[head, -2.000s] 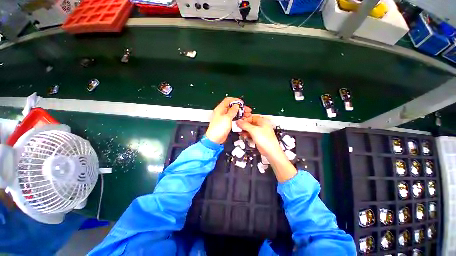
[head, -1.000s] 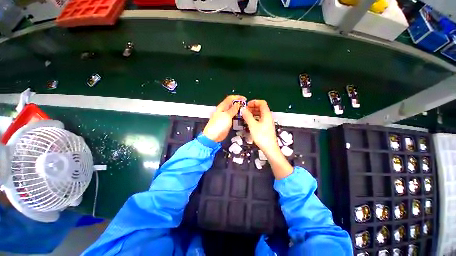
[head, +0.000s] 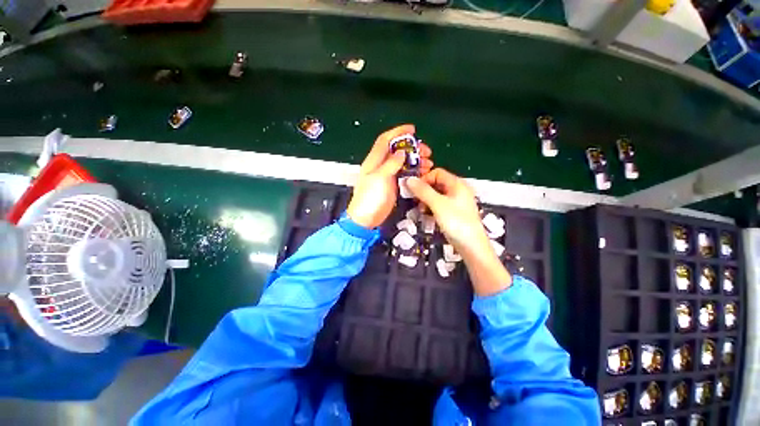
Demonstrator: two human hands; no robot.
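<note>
My left hand [head: 379, 179] holds a small device housing [head: 404, 147] with a silver-white rim and a dark and gold inside. My right hand [head: 447, 200] pinches a pale block [head: 407, 188] at the near end of the housing. Whether the block is fixed to the housing cannot be told. Both hands are above the far edge of the black near tray [head: 387, 309]. A loose heap of pale blocks [head: 405, 240] with thin dark bits lies in the tray under my right forearm, which hides part of it.
Several housings lie on the green belt [head: 433, 91], some with pale blocks at the right. A black pocket tray [head: 587, 291] with rows of shiny housings is at the right. A white fan [head: 98, 265] is at the left. A red-orange tray [head: 158, 10] is beyond the belt.
The view has shifted. My left hand has opened a little around the housing, showing more of it. My right hand has moved back from the housing to its near end, with the pale block showing.
</note>
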